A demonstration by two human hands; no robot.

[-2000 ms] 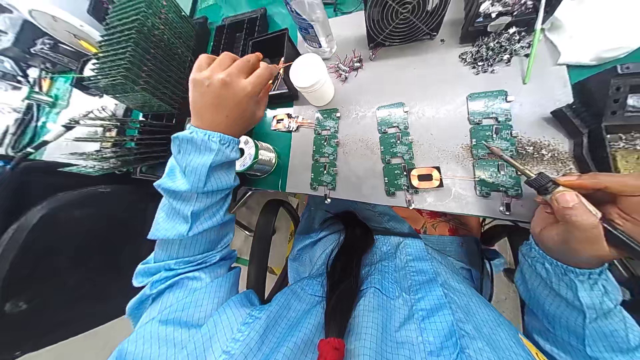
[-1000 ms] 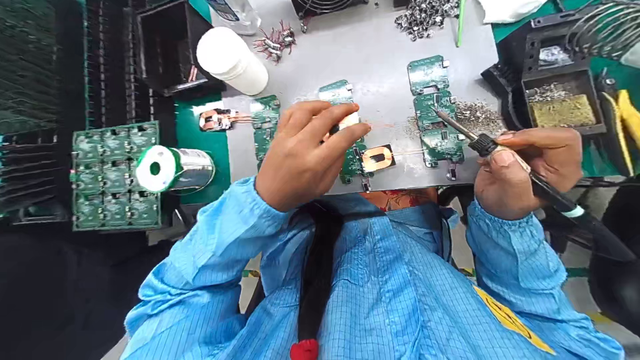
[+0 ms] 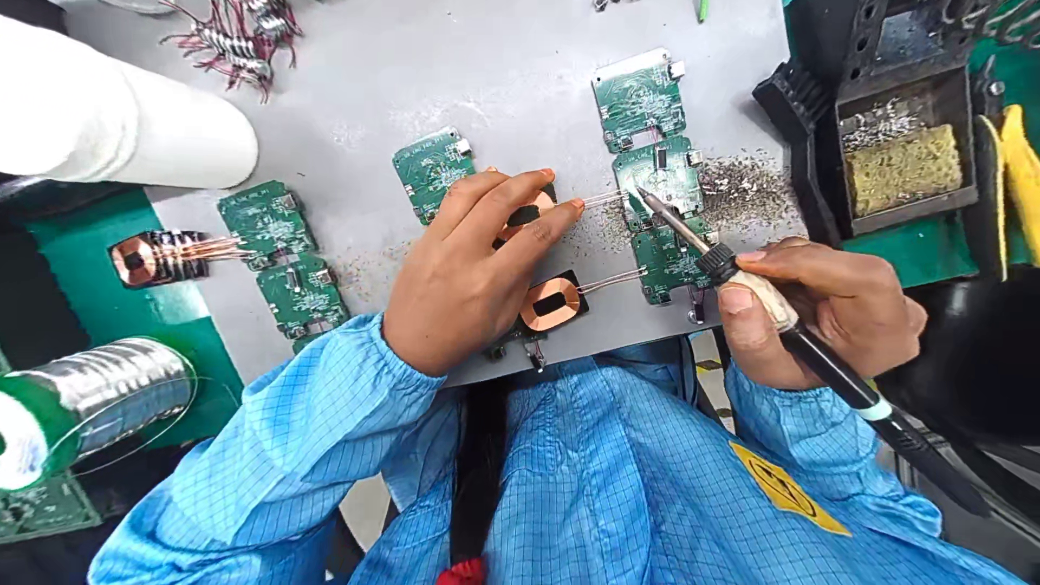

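Note:
My right hand (image 3: 812,313) holds a soldering iron (image 3: 764,296), its tip at the middle green circuit board (image 3: 660,183) of the right-hand column. My left hand (image 3: 479,268) lies over a copper coil (image 3: 528,210), fingertips on it; thin wires run from this coil to that middle board. Below, a second copper coil (image 3: 554,304) is wired to the lower board (image 3: 670,260). The upper board (image 3: 639,99) lies above them. My left hand partly hides the centre column of boards (image 3: 435,172). More boards (image 3: 264,223) lie at left, beside a stack of coils (image 3: 146,258) with wires.
A white bottle (image 3: 122,106) and a solder spool (image 3: 122,398) are at left. Small parts with wires (image 3: 236,45) lie at the top. At right are a soldering stand with a yellow sponge (image 3: 906,171) and yellow-handled pliers (image 3: 1020,162). Solder debris (image 3: 743,191) lies beside the boards.
My left hand has moved right from the coil stack, past the centre boards, onto a coil now wired to the middle right board. The iron has stayed by that board. The view has come closer.

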